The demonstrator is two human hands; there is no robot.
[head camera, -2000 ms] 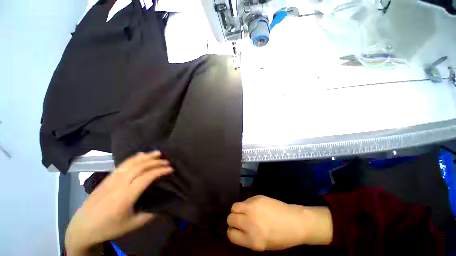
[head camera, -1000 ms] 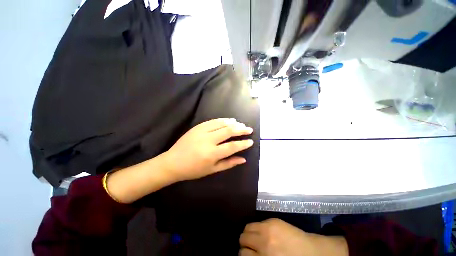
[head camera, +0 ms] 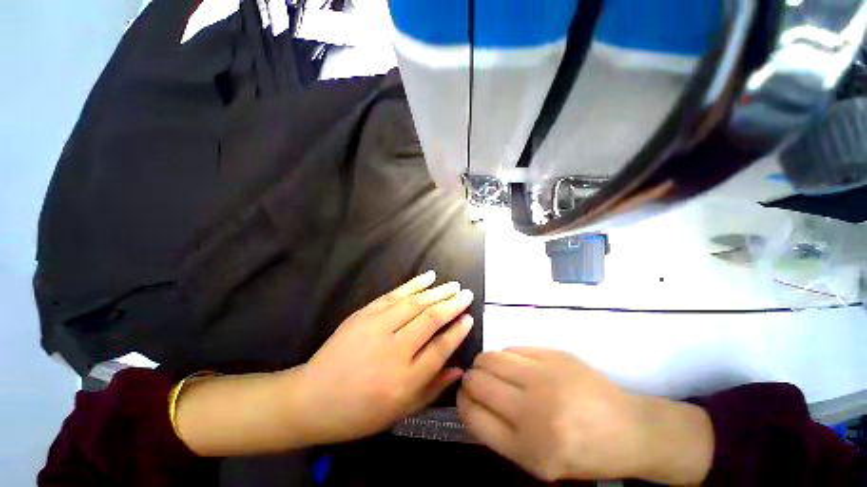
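A dark brown-black fabric panel [head camera: 380, 228] lies under the sewing machine head [head camera: 437, 105], its right edge running straight down from the lit needle area. My left hand [head camera: 385, 357] lies on the panel with its fingers spread, pointing to the needle. My right hand [head camera: 547, 409] pinches the panel's right edge close to the table's front edge, beside my left fingertips. The needle tip is hard to make out in the glare. More dark panels [head camera: 143, 190] lie bunched at the left.
White pieces [head camera: 356, 59] lie behind the dark fabric. A blue-grey attachment [head camera: 577, 260] sits right of the needle. Thread snips [head camera: 732, 249] and a clear plastic bag [head camera: 808, 249] lie farther right. A ruler strip [head camera: 433, 425] runs along the front edge. A grey ridged knob [head camera: 832, 143] is at upper right.
The view has moved closer to the machine head. My left hand has gone from the panel's lower left onto its right part. My right hand, still at the edge, is now nearer the needle.
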